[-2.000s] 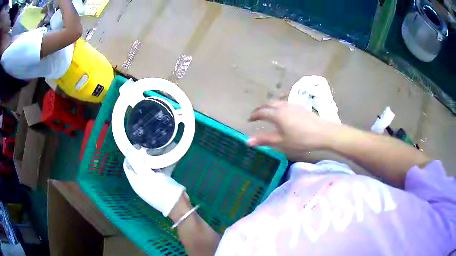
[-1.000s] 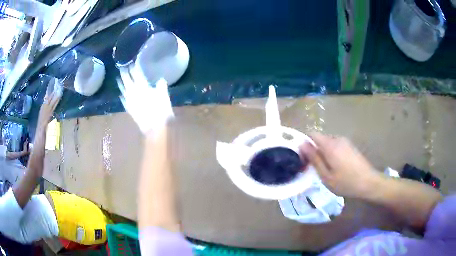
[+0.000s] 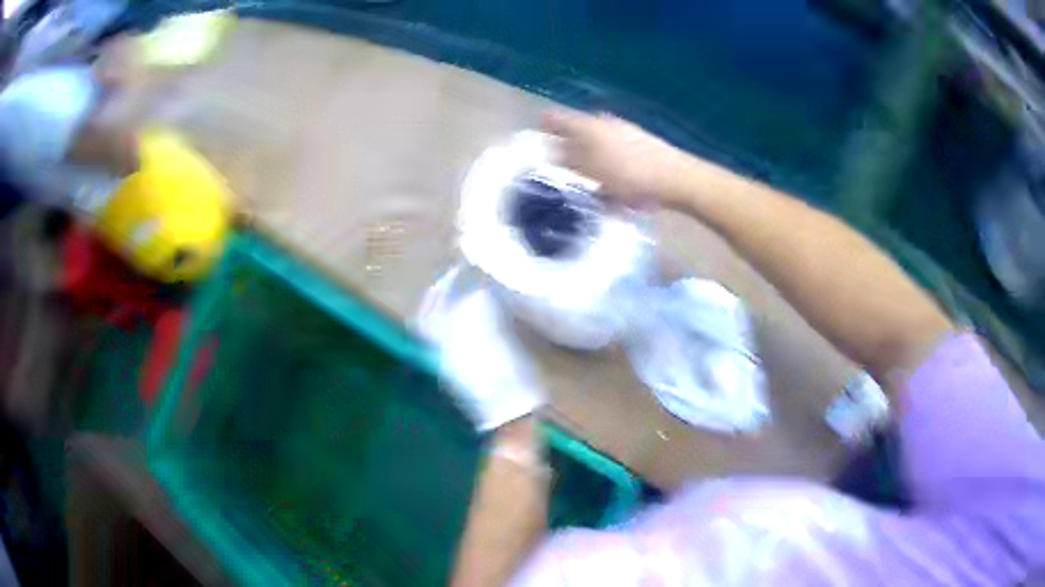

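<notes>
The view is blurred. A white collar part (image 3: 487, 235) with a dark round centre is above the cardboard-covered bench. A pale rounded shape shows just below it; I cannot tell whether it is a separate body. My bare right hand (image 3: 619, 161) grips the collar's upper right rim. My left hand (image 3: 481, 350), in a white glove, is at its lower left side and seems to hold it; its fingertips blur into the white part. A crumpled white cloth (image 3: 705, 361) lies on the bench just right of the collar.
A green crate (image 3: 327, 292) with no part visible inside stands at the bench's near edge. A person in yellow (image 3: 172, 212) is at the left. The dark green conveyor (image 3: 688, 69) runs behind the bench. A small white object (image 3: 857, 407) lies at the right.
My left hand has come back from the vessels on the conveyor to the collar. The collar has moved relative to the cloth, and the view has turned down, showing more of the crate.
</notes>
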